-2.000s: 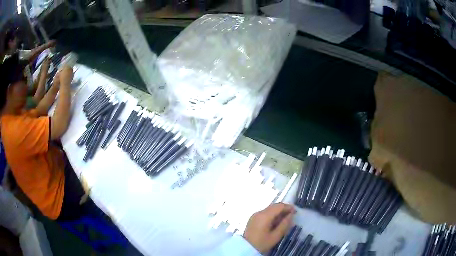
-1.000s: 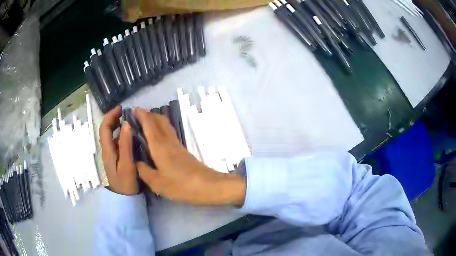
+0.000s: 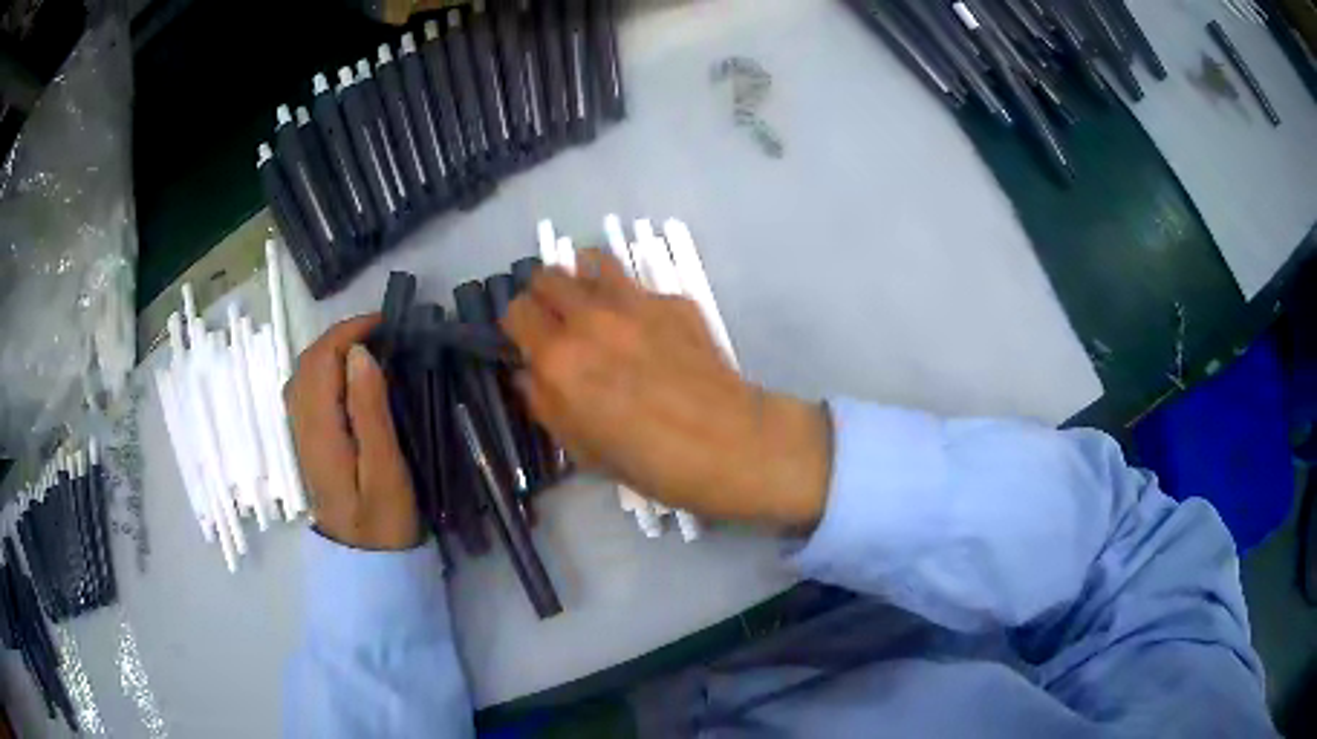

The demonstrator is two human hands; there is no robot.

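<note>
Several dark tubes (image 3: 498,477) lie in a loose group in front of me, some crossing others. My left hand (image 3: 350,433) is curled against the left side of this group; its grip is partly hidden. My right hand (image 3: 636,383), slightly blurred, pinches one dark tube near its end, and that tube lies across the tops of the others towards my left hand. White rods (image 3: 231,419) lie in a fanned pile left of my left hand. More white rods (image 3: 686,274) lie partly under my right hand.
A row of dark tubes with white tips (image 3: 390,145) lies behind the hands. Small metal bits (image 3: 748,101) lie on the white sheet (image 3: 881,246). More dark tubes (image 3: 1011,72) are at the far right and others (image 3: 65,541) at the far left. Clear film (image 3: 65,188) hangs at the left.
My right hand has moved right, away from my left hand. The dark tubes between the hands now show, several of them at different angles. The view has shifted slightly.
</note>
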